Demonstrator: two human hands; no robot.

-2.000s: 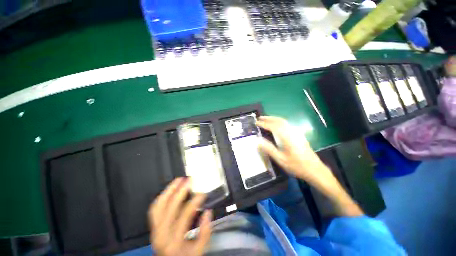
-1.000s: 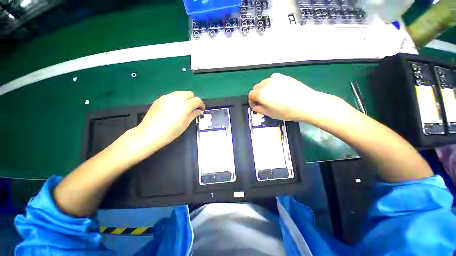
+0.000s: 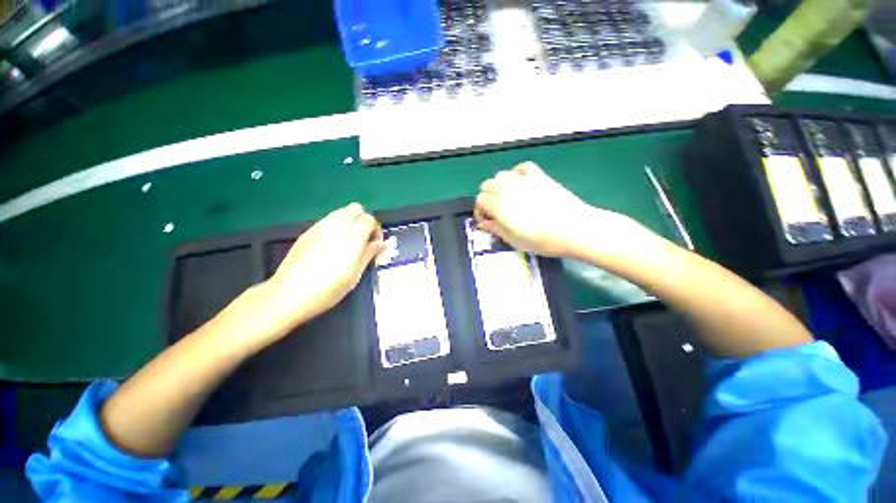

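Observation:
A black foam tray (image 3: 368, 385) lies in front of me on the green bench. Its two right pockets each hold a phone housing, the left one (image 3: 411, 300) and the right one (image 3: 511, 295), with white centres and dark ends. My left hand (image 3: 339, 246) has its fingertips bunched at the top left corner of the left housing. My right hand (image 3: 521, 208) has its fingertips bunched at the top left corner of the right housing. The fingertips hide what they touch, so I cannot tell if they grip anything.
A white board (image 3: 589, 120) with blister trays of small black modules (image 3: 604, 37) and a blue bin (image 3: 390, 37) lies beyond. Tweezers (image 3: 669, 208) lie to the right. Stacked foam trays (image 3: 732, 187) with phone housings stand at the right. A person's pink sleeve (image 3: 872, 290) shows there.
Since two seconds ago, both hands have moved to the top left corners of the housings. Since one second ago, they have stayed there while the view has shifted slightly.

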